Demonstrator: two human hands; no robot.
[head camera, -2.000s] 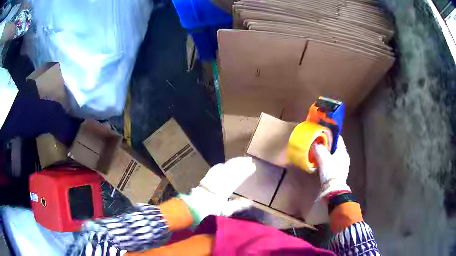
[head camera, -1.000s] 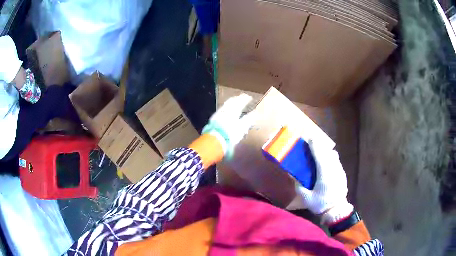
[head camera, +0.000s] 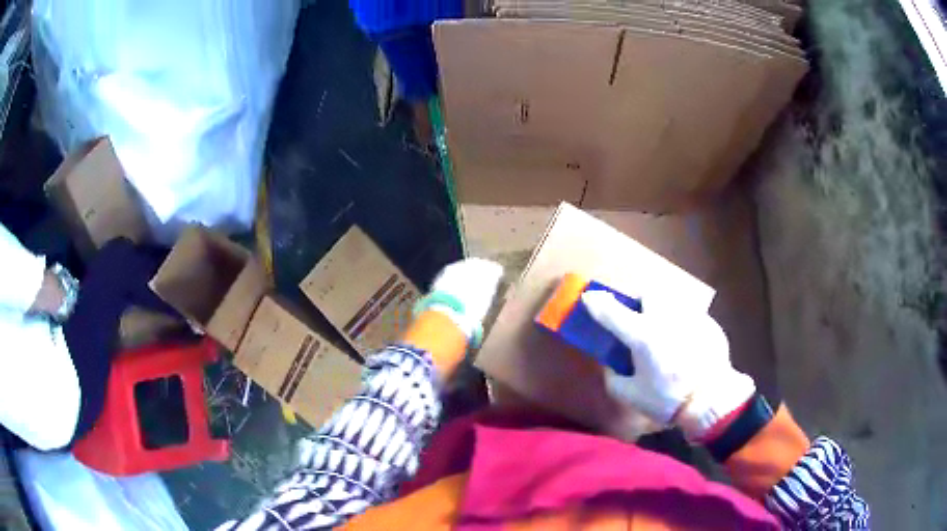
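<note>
A brown carton (head camera: 607, 244) lies tilted in front of me, its flat top face towards me. My right hand (head camera: 670, 358), in a white knit glove, holds the blue and orange tape gun (head camera: 590, 322) over that face. The tape roll is hidden under the tape gun and hand. My left hand (head camera: 465, 294), also gloved in white, is at the carton's left side; its fingertips are partly hidden, so whether it grips the carton is unclear. A larger cardboard surface (head camera: 732, 275) lies beneath.
Flat carton blanks (head camera: 613, 124) lean behind the work. A blue crate (head camera: 400, 47) stands at the back. Printed cartons (head camera: 301, 358) lie on the floor at left, near a red stool (head camera: 156, 410), a translucent bag (head camera: 171, 104) and a seated person (head camera: 36, 353). A stained wall or floor surface is at right.
Since the first frame, the carton has been turned and the tape gun brought down onto it. In the last second, my left hand has moved slightly down and left.
</note>
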